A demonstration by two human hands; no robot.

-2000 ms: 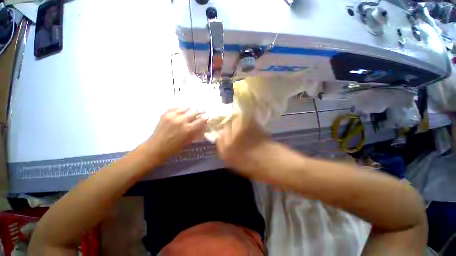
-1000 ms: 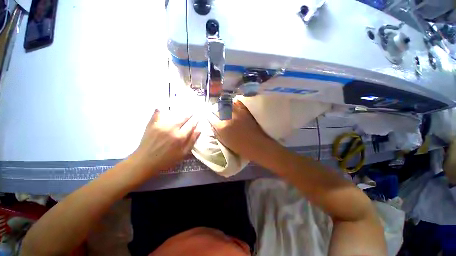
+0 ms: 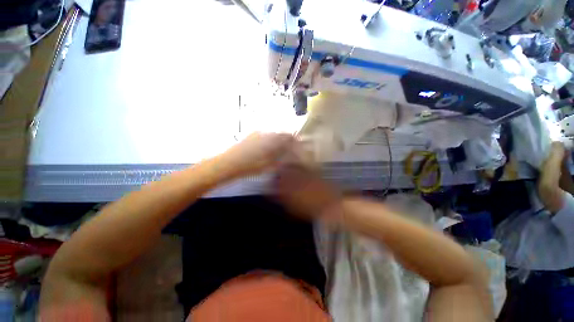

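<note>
A cream fabric piece (image 3: 343,119) lies under the white sewing machine head (image 3: 377,69), its near end at my hands. My left hand (image 3: 270,151) is just in front of the presser area, its fingers at the cloth's near edge. My right hand (image 3: 302,188) is motion-blurred, beside and slightly nearer me than the left; the two seem to touch or overlap. The blur hides whether either hand grips the cloth. The needle area is washed out by the lamp.
A smartphone (image 3: 105,25) lies at the table's far left. Yellow loop-shaped handles (image 3: 423,171) lie right of my hands. Pale cloth (image 3: 371,264) hangs over the lap. A red basket (image 3: 25,255) is at lower left. Another person's arm (image 3: 552,176) shows at far right.
Both hands have come off the needle area towards me and closer together. The cloth loop that hung at the table's front edge no longer shows. The camera view has shifted.
</note>
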